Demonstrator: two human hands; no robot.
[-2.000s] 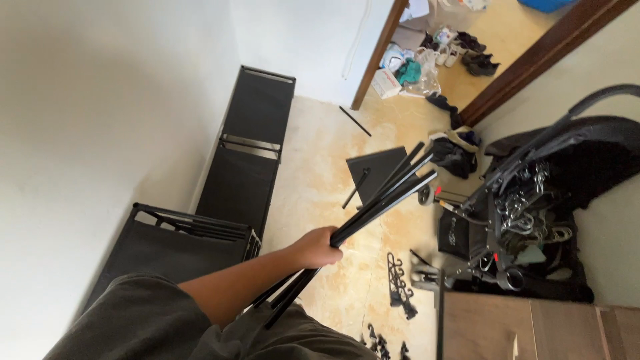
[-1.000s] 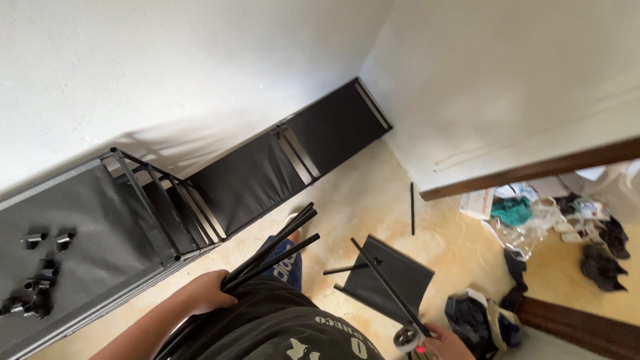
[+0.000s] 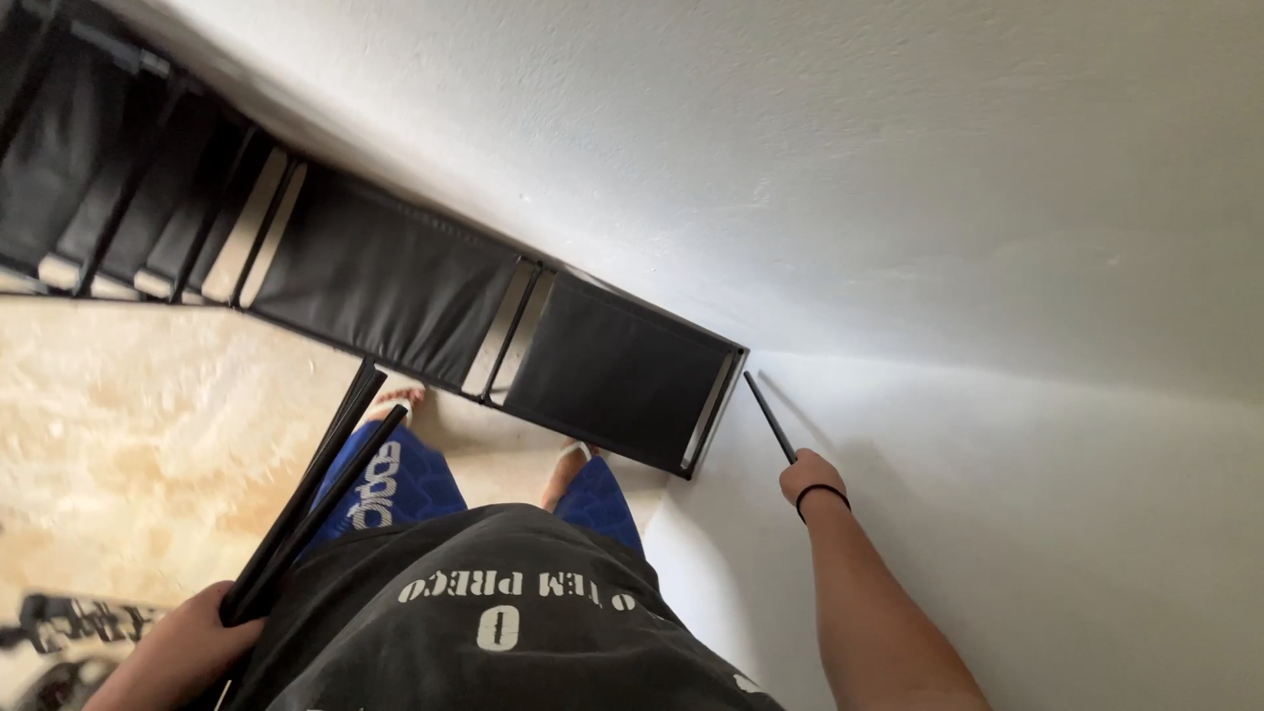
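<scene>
My left hand, low on the left, is closed around several black rods that point up and to the right. On the right side, my right hand, with a dark band at the wrist, grips one black rod. The tip of that rod is near the far corner of a black shelf rack; whether it touches cannot be told. The rack has black fabric panels between thin dark tubes and runs along the wall from the upper left to the middle.
White walls meet beyond the rack's end. My feet in light sandals stand close to the rack's side on a pale, stained floor. At the lower left lie dark, blurred items.
The view has swung to the rack's far end. My right hand, beside the black panel on the floor a second ago, now holds its rod near the rack's corner. My left hand still holds its bundle.
</scene>
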